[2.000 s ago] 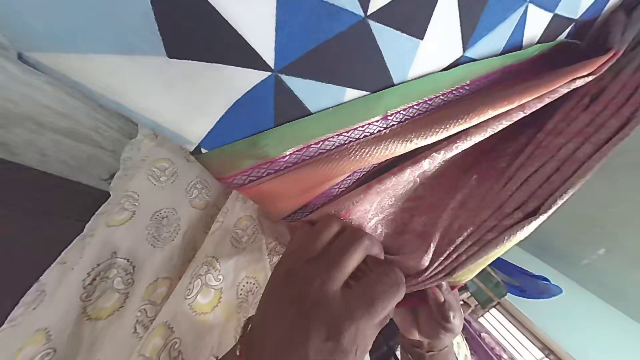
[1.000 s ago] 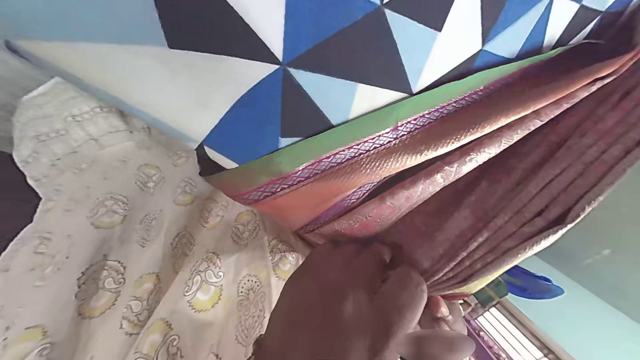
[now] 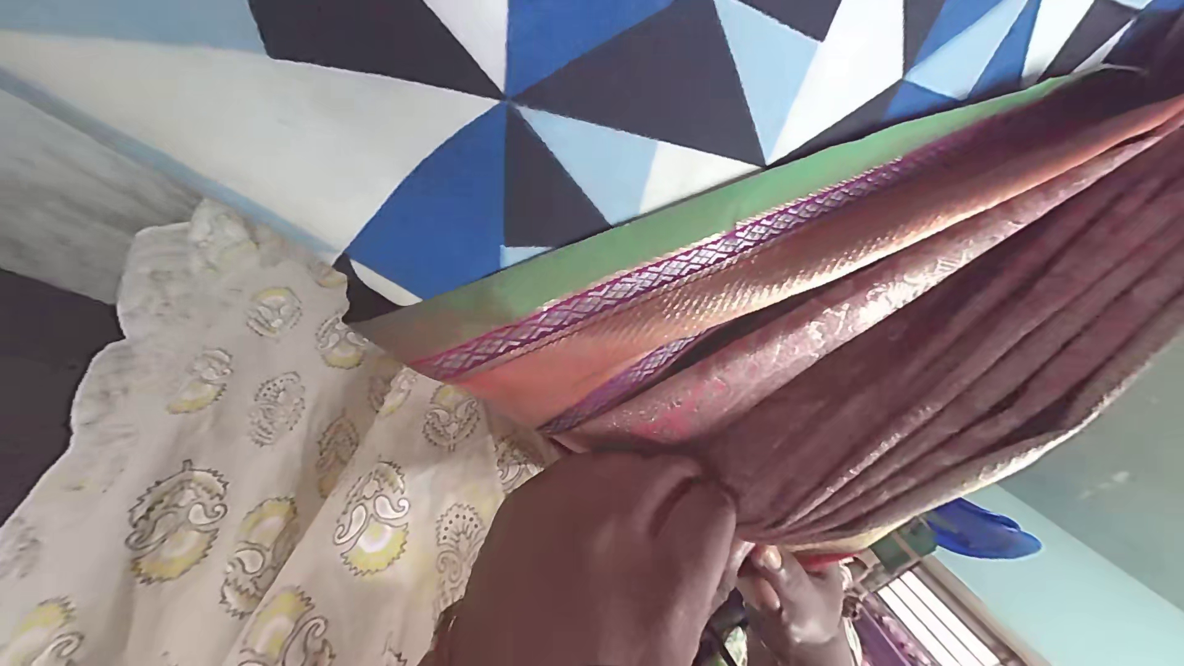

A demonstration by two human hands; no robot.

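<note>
A maroon saree cloth (image 3: 888, 370) with a green, purple and copper-coloured border (image 3: 740, 231) runs in long folds from the upper right down to my hands. My left hand (image 3: 610, 546), large at the bottom centre, is closed on the gathered end of this cloth, its fingers curled under and partly hidden. Lower and to its right, my right hand (image 3: 795, 601) is closed near the lower edge of the same bunched folds, its fingertips pressed together beside the left knuckles. Cream fabric printed with yellow and grey paisley motifs (image 3: 268, 462) lies to the left of both hands.
A surface painted with blue, black and white triangles (image 3: 629, 102) stretches behind the cloth. At the lower right, a blue object (image 3: 985, 529) shows beside a pale green wall (image 3: 1101, 564) and a barred window (image 3: 934, 610). A dark area (image 3: 46, 379) lies at the left edge.
Both hands stay at the gathered end of the maroon cloth. The cream fabric's outline at the left has shifted between frames, and the view has tilted a little.
</note>
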